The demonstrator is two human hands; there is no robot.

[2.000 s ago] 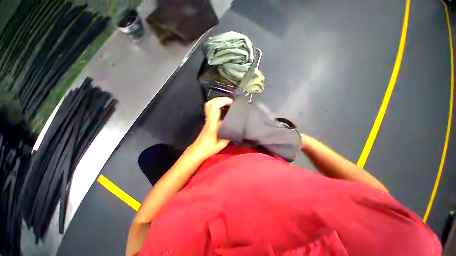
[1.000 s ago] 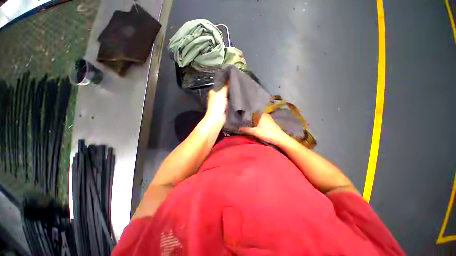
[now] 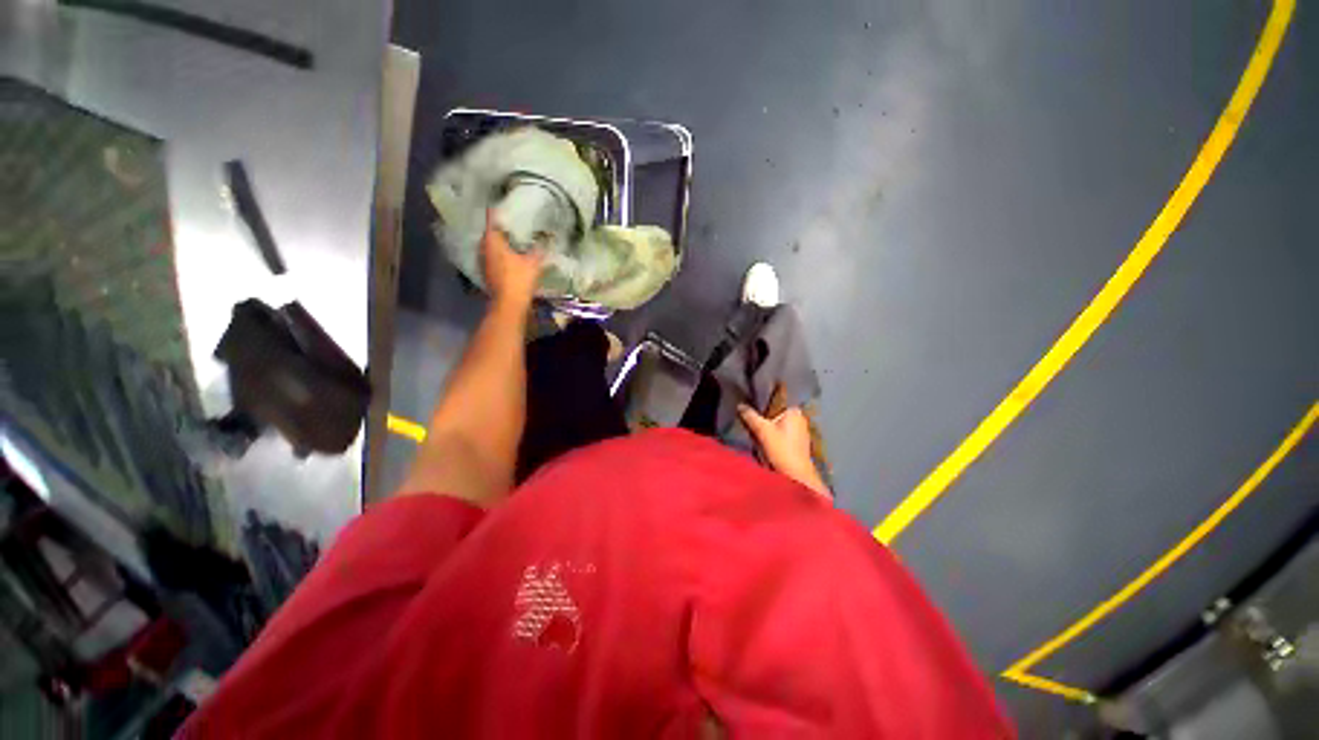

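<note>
My left hand (image 3: 512, 266) is on the pale grey-green bundled cloth (image 3: 564, 195), its fingers hidden in the folds. The cloth lies on a metal-framed stool (image 3: 632, 138) and is slightly blurred. My right hand (image 3: 781, 437) grips the dark grey apron (image 3: 770, 359), which hangs down at my right side with a bit of brown strap showing beside the hand.
The metal table (image 3: 321, 217) stands at the left with brown leather pieces (image 3: 294, 379), a short dark piece (image 3: 255, 217) and a long thin black strip (image 3: 203, 33). The green mesh conveyor (image 3: 109, 174) lies beyond. Yellow lines (image 3: 1078, 333) cross the grey floor. My white shoe (image 3: 760, 285) shows below.
My left hand has let go of the apron and moved up onto the green cloth. My right hand has carried the apron down to my right side. The view has shifted further along the table.
</note>
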